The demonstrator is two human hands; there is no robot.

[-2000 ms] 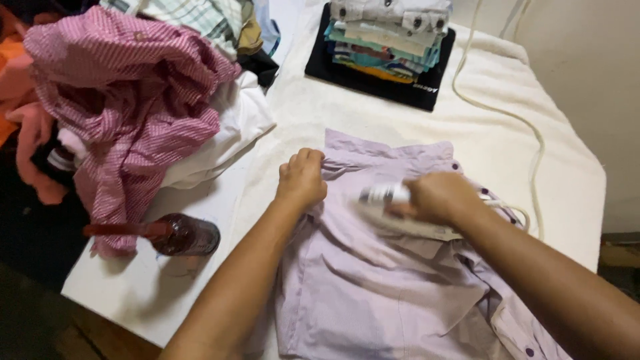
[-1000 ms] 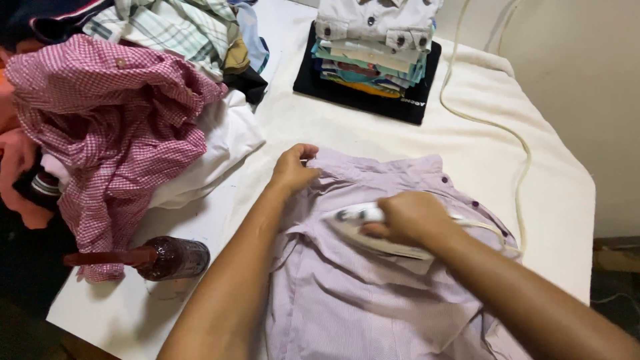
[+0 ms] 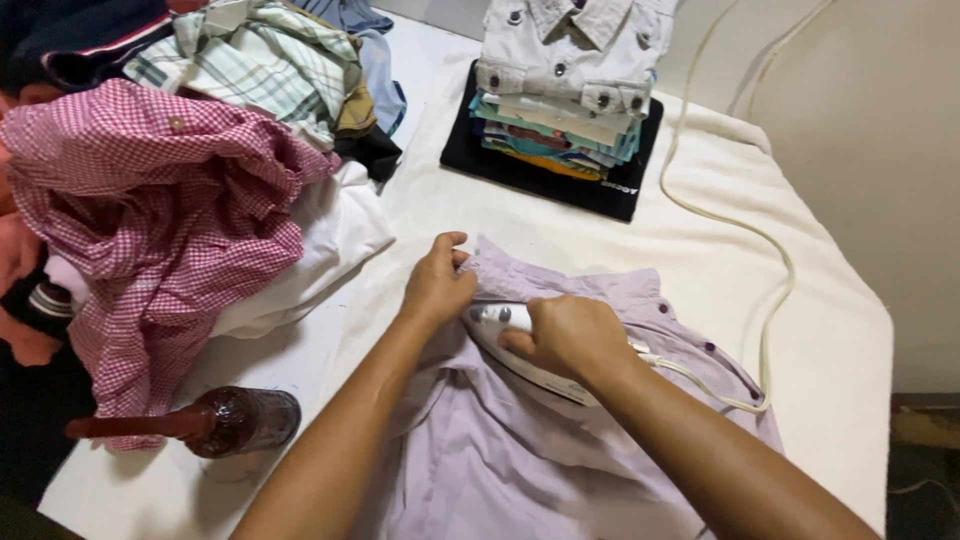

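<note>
A lilac buttoned shirt (image 3: 525, 465) lies spread on a table covered with a cream cloth. My right hand (image 3: 574, 334) is closed around the handle of a white electric iron (image 3: 517, 360), whose soleplate rests on the shirt near its upper edge. The tip of the iron points left, close to my left hand (image 3: 439, 281). That hand pinches the shirt's upper left corner between thumb and fingers. From the back of the iron a pale cord (image 3: 776, 300) loops over the shirt and runs up the right side of the table.
A stack of folded clothes (image 3: 562, 112) sits on a black folded garment (image 3: 540, 184) at the back. At left are a heaped red-and-white checked shirt (image 3: 165, 217), a plaid shirt (image 3: 262, 67) and white cloth (image 3: 322, 262). A dark red spray bottle (image 3: 247, 421) stands near the left edge.
The iron in my right hand has moved left over the shirt, toward my left hand. My left hand still holds the shirt's upper left corner.
</note>
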